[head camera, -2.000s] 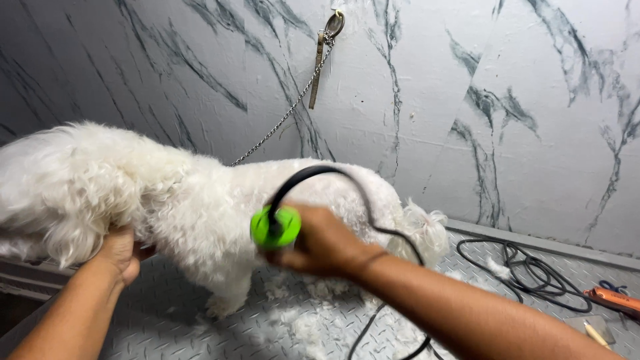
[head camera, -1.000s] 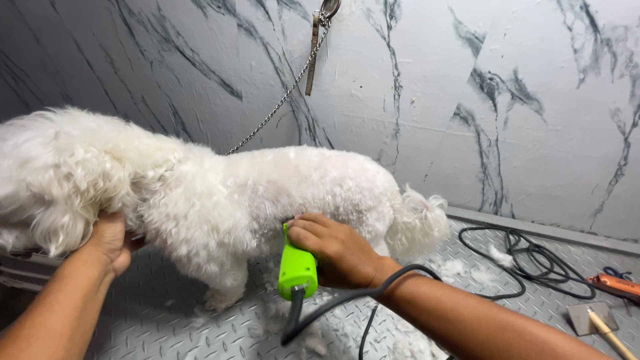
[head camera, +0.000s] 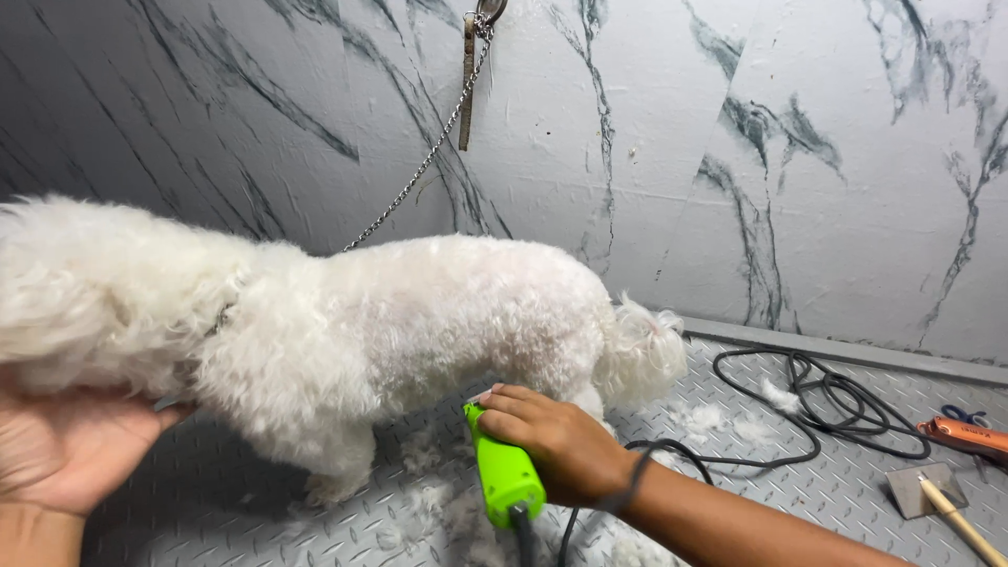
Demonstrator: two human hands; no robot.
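A white curly-haired dog [head camera: 472,307] stands side-on, its head at the left and its fluffy tail at the right. The coat on its back is short, while the head, chest and front leg are fuller. My right hand [head camera: 551,441] grips a bright green corded hair clipper [head camera: 504,472], the blade end up close to the underside of the belly. Under the dog's chin and neck, my left hand [head camera: 79,441] lies with the palm up, its fingers partly hidden by fur. A chain leash [head camera: 417,177] runs from the dog's neck area up to a wall ring.
Loose white fur tufts [head camera: 425,504] lie on the diamond-plate metal table [head camera: 260,512]. Coiled black cord [head camera: 835,402], an orange clipper [head camera: 965,437] and a slicker brush [head camera: 929,488] with a wooden handle are at the right. Behind stands a marble-patterned wall [head camera: 677,157].
The green clipper, held end-on over the dog's side two seconds ago, has moved down to the belly with my right hand. My left hand stays under the dog's head and neck.
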